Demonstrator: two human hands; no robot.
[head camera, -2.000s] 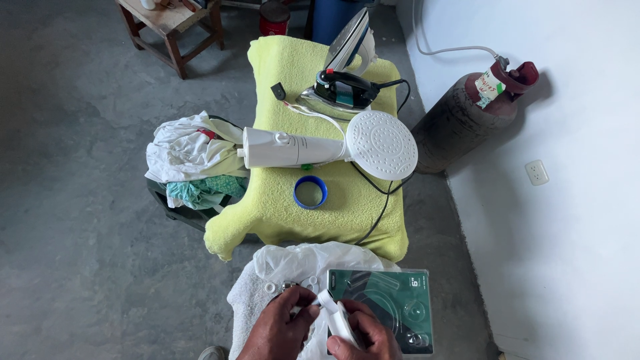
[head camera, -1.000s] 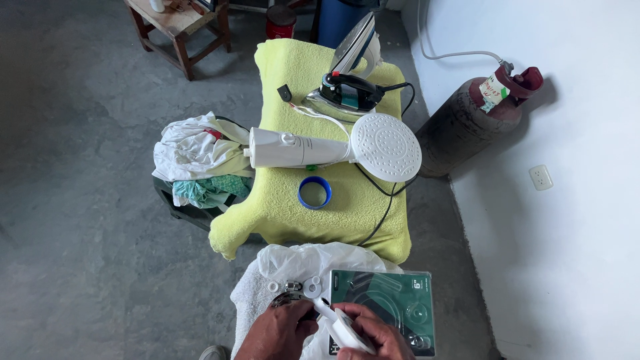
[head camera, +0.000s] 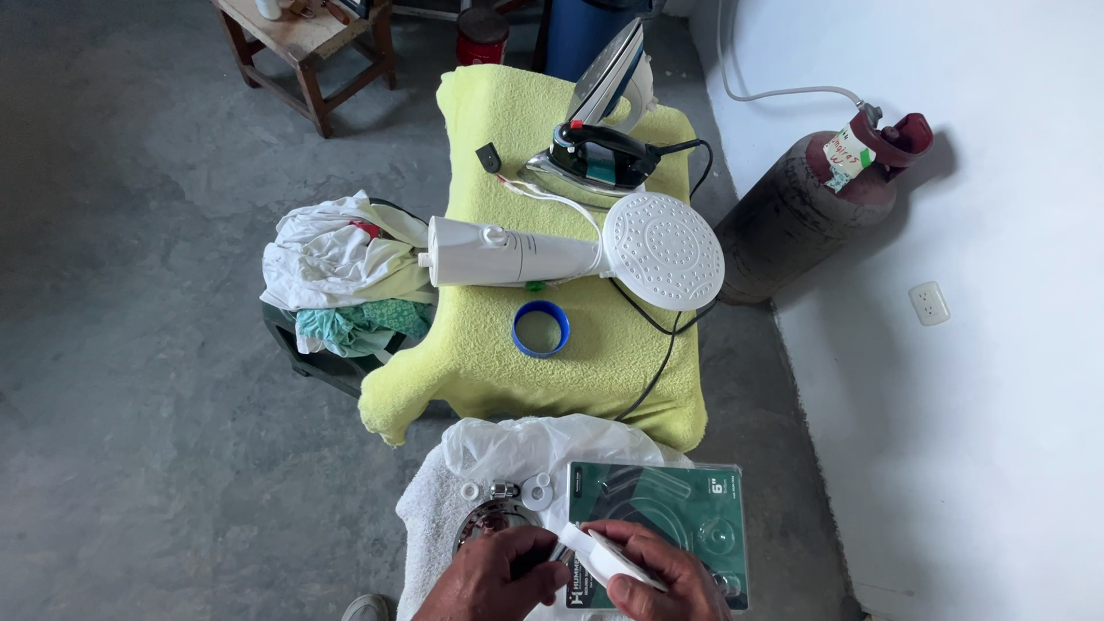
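Note:
My right hand (head camera: 660, 569) grips a roll of white tape (head camera: 617, 565), with a short white end at its left side. My left hand (head camera: 500, 573) pinches a small metallic part (head camera: 559, 552), mostly hidden by the fingers, close against that white end. Beneath the left hand lies a round chrome piece (head camera: 483, 517), partly covered. Just above it are a chrome fitting (head camera: 504, 490), a white ring (head camera: 469, 491) and a white flanged piece (head camera: 536, 492). Under the right hand is a green and clear plastic package (head camera: 681, 500) bearing writing.
A yellow towel (head camera: 483, 371) holds a white electric shower head (head camera: 517, 250), a blue ring (head camera: 541, 329), a black-handled iron (head camera: 595, 159) and another upright iron (head camera: 608, 73). Cloths (head camera: 319, 250) fill a bin at left. A gas cylinder (head camera: 802, 207) stands by the wall; a wooden stool (head camera: 302, 39) stands behind.
The white ring, chrome fitting and flanged piece show more plainly beside my left hand than two seconds ago. Both hands stay close together around the tape.

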